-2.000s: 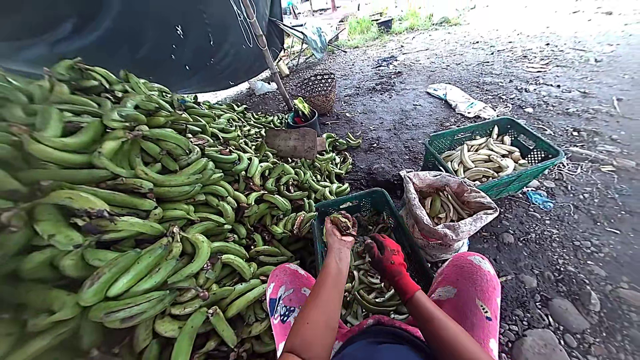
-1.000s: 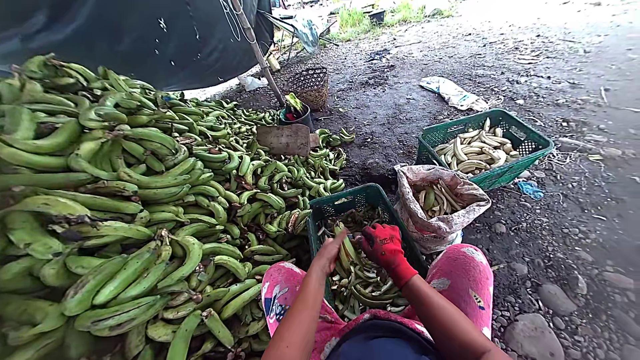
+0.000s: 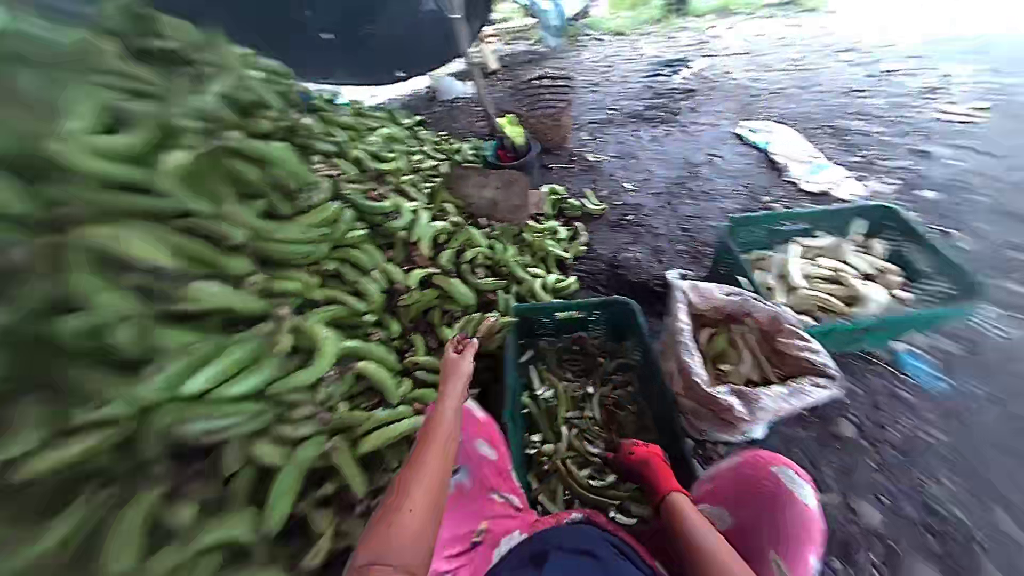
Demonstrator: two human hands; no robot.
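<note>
My bare left hand point(image 3: 461, 357) is at the near right edge of a big heap of green plantains point(image 3: 312, 336), beside the crate's left rim. Its fingertips are drawn together by a plantain stem, but blur hides whether they grip it. My right hand point(image 3: 642, 469), in a red glove, hangs low over the right part of a green plastic crate point(image 3: 512, 400) between my knees. Peels and slim green pieces point(image 3: 572, 432) fill the crate's bottom. Whether the gloved hand holds a tool cannot be made out.
Right of the crate stands an open woven sack point(image 3: 680, 360) with peels, and behind it a second green crate point(image 3: 896, 324) of peeled plantains. Further back are a dark bucket point(image 3: 528, 164), a wicker basket point(image 3: 548, 112), a flat brown board point(image 3: 492, 194) and a white sack point(image 3: 800, 160) on the ground.
My left hand has moved left, from over the crate to the edge of the heap. The gloved right hand has come lower and nearer to me. The hands, close together before, are now apart.
</note>
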